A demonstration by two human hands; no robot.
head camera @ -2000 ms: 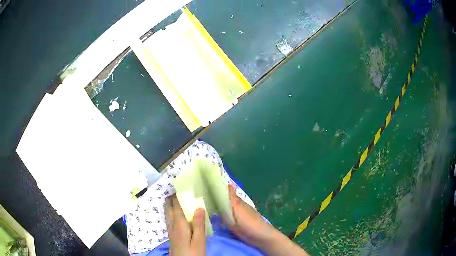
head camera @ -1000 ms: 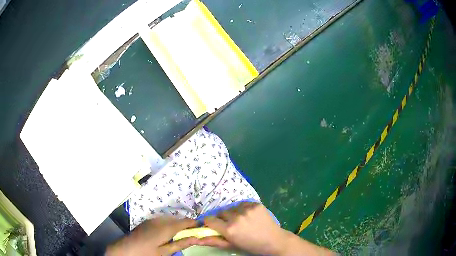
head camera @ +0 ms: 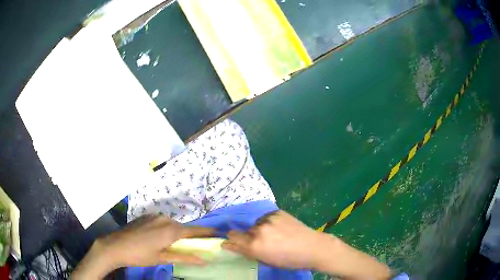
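Note:
A pale yellow-green sheet (head camera: 216,265) lies over my lap at the bottom of the view, its lower end cut off by the frame edge. Its upper edge is folded over. My left hand (head camera: 145,243) grips the fold from the left, fingers pointing right. My right hand (head camera: 277,240) grips it from the right, fingers bent on the fold. The unfolded sheet stack (head camera: 98,131), white from glare, hangs over the bench edge by my lap. The folded pieces stack (head camera: 249,44), with yellow long edges, lies right of it on the bench.
The dark green bench (head camera: 175,71) shows between the two stacks. Dark cables (head camera: 49,265) and part of a yellow-green bundle (head camera: 6,224) are at lower left. Yellow-black tape (head camera: 384,180) crosses the green floor at right. A blue object (head camera: 474,22) is at upper right.
The sheet has gone from upright between my hands to low over my lap, with its upper edge folded. The view has shifted, and the bench stacks appear higher.

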